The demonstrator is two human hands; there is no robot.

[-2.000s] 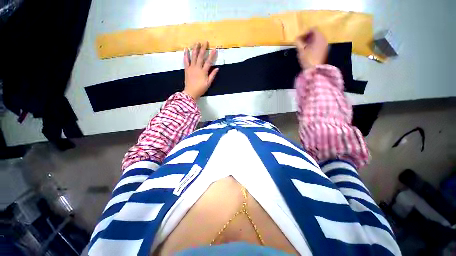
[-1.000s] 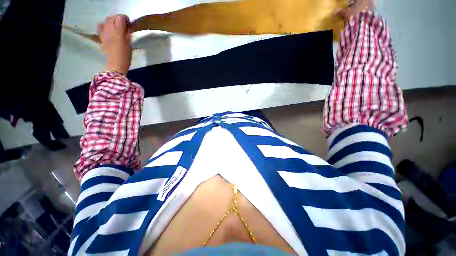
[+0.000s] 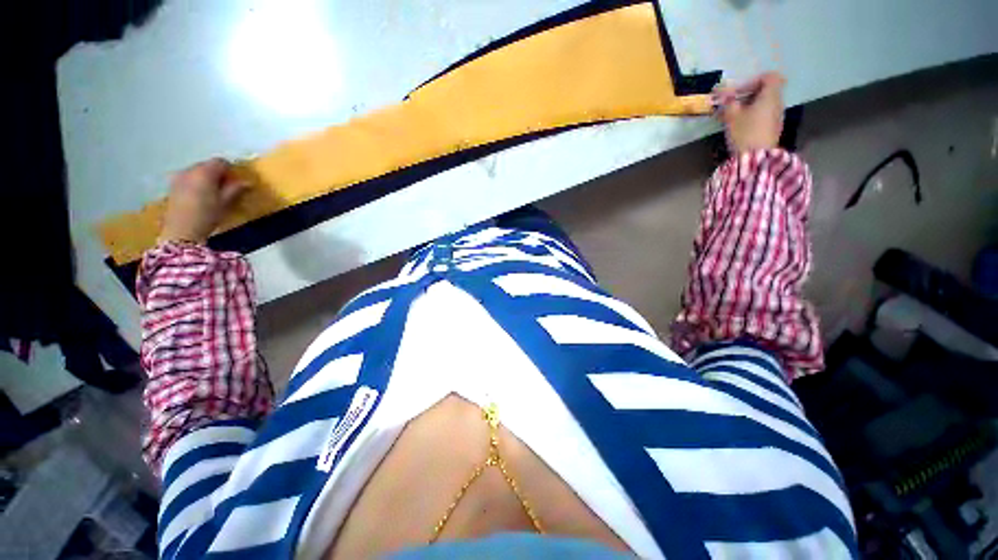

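The long yellow pattern template (image 3: 438, 109) lies over the black cut piece (image 3: 410, 172), whose dark edges show along both long sides and at the wide right end. My left hand (image 3: 200, 199) is on the narrow left end of the template, fingers bent at its edge. My right hand (image 3: 753, 109) pinches the small tab at the lower right corner of the template. A thin pale thing shows at my right fingertips; I cannot tell what it is.
The pale table (image 3: 875, 33) ends in a slanting front edge close to my body. Dark material lies at the far left. Dark clutter (image 3: 930, 405) and a black cord (image 3: 892, 164) are on the floor at the right.
The template was lifted and brought nearer, and now lies on the black piece, which was uncovered before. Both hands came down towards me with it. The view has turned.
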